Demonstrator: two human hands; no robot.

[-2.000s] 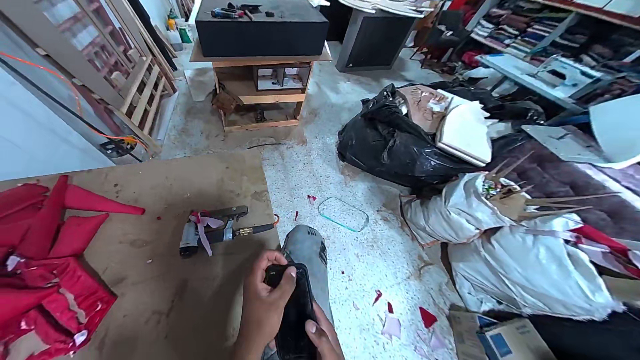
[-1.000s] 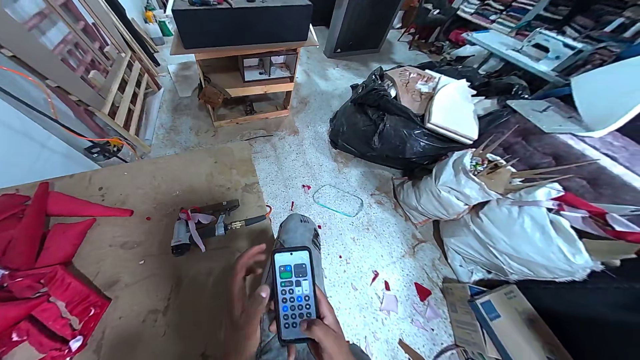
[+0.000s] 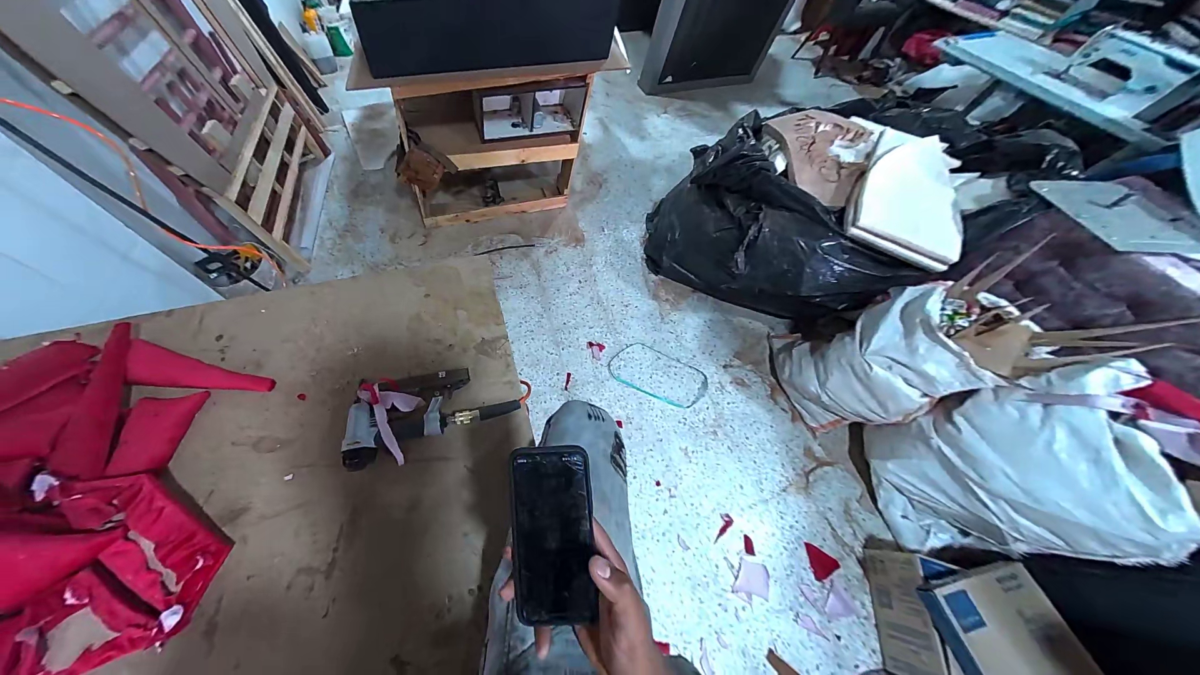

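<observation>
A smartphone with a dark screen is upright in my right hand, whose thumb lies along its right edge. Fingertips show below the phone and at its left edge; which hand the left ones belong to I cannot tell, and my left hand is otherwise not seen. Under the phone is my leg in grey trousers. To the left, a pneumatic staple gun with a pink strip tied on it lies on the brown board. Red upholstered pieces are heaped at the board's left side.
A black plastic bag, stuffed white sacks and cardboard boxes stand at right. Fabric scraps and a loop of clear strip lie on the floor. Ahead is a wooden workbench; at left, an orange cable.
The phone's screen, lit with a keypad one second ago, is dark now. My left hand, beside the phone in the earlier frames, has gone from its left side, apart from possible fingertips.
</observation>
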